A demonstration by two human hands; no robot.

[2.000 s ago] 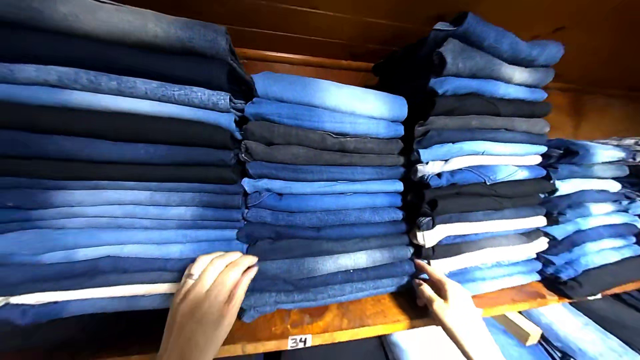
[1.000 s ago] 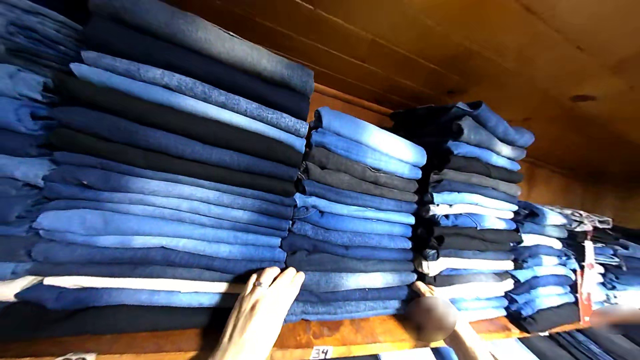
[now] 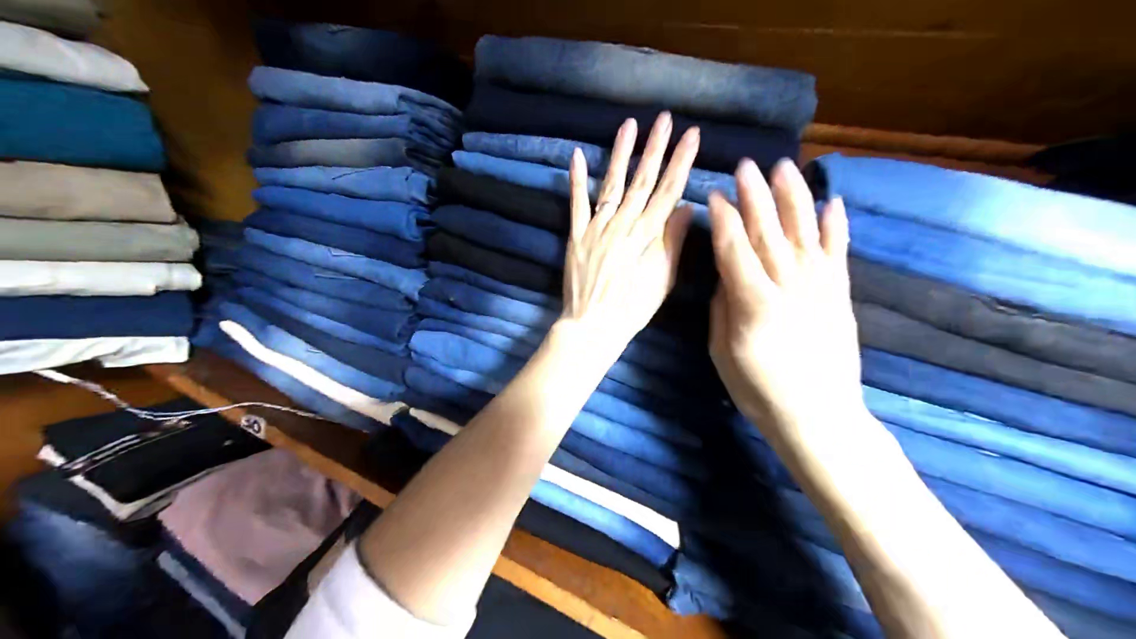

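Note:
Both hands are raised with fingers spread in front of the middle stack of folded jeans (image 3: 497, 306) on a wooden shelf. My left hand (image 3: 626, 231), a ring on one finger, is over the upper part of that stack, its palm toward the cloth. To its right, my right hand (image 3: 781, 284) is near the gap between this stack and the right stack of folded jeans (image 3: 1003, 355). Neither hand grasps anything. Whether the palms press on the denim cannot be told. A dark pair of jeans (image 3: 643, 84) with a faded sheen tops the middle stack.
Another stack of folded jeans (image 3: 333, 204) stands to the left, beside a wooden divider (image 3: 200, 98). Folded trousers in teal, beige and white (image 3: 84, 191) lie beyond it. The shelf edge (image 3: 568, 599) runs below, over a lower level with a pink folded garment (image 3: 257, 519).
Both hands have gone from the bottoms of the stacks near the shelf edge up to the upper part of the wide stack. The view has swung left.

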